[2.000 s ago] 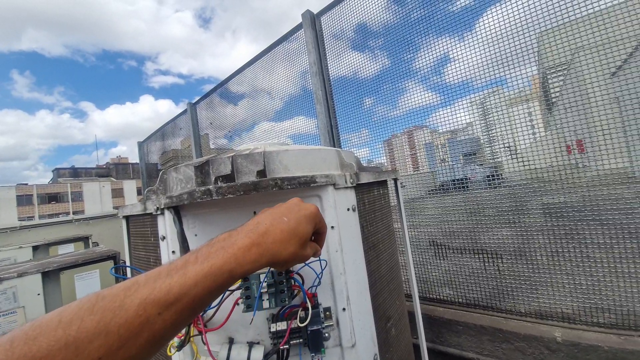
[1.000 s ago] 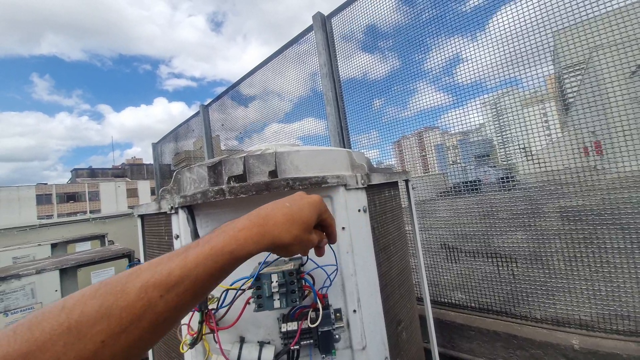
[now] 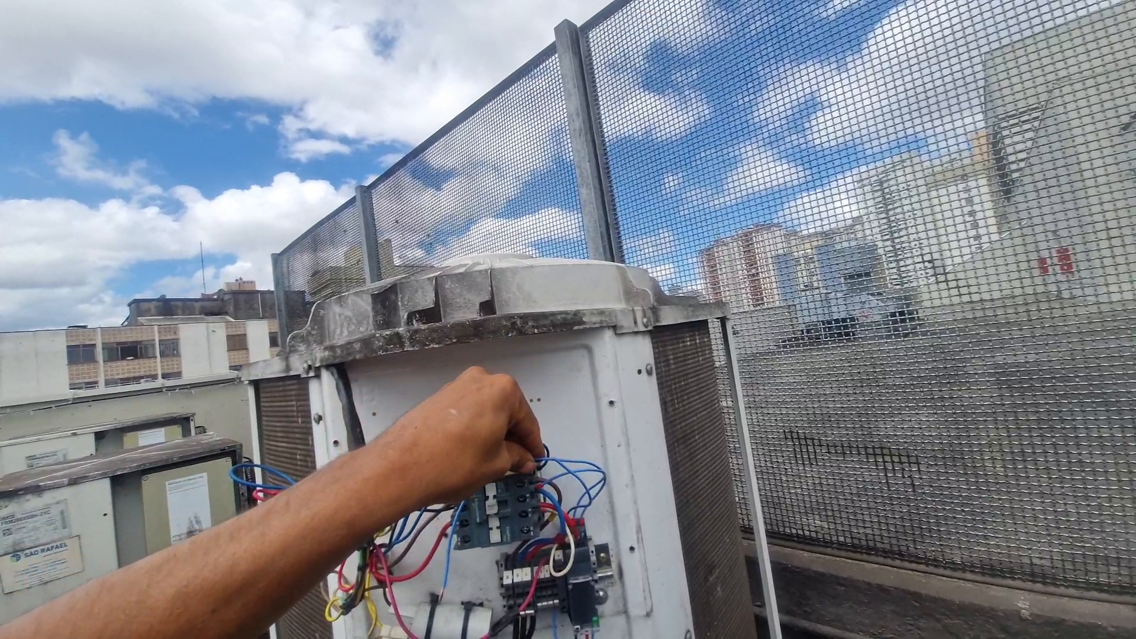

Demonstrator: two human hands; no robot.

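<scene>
My left hand reaches in from the lower left, its back toward the camera. Thumb and fingers are pinched at a thin wire just above the top right of a dark contactor; the fingertips are partly hidden. Blue wires loop out beside the fingertips. Below the contactor is a terminal block with red, white and black wires. The parts sit on the open white front of an outdoor condenser unit. Red and yellow wires hang left of the contactor. My right hand is not in view.
A metal mesh fence with posts runs behind and right of the unit, above a low concrete ledge. Other metal unit casings with labels stand at the left. Finned coil sides flank the open panel.
My left hand has come down from above the contactor to its top right, with the fingertips now close against it. The view has shifted slightly.
</scene>
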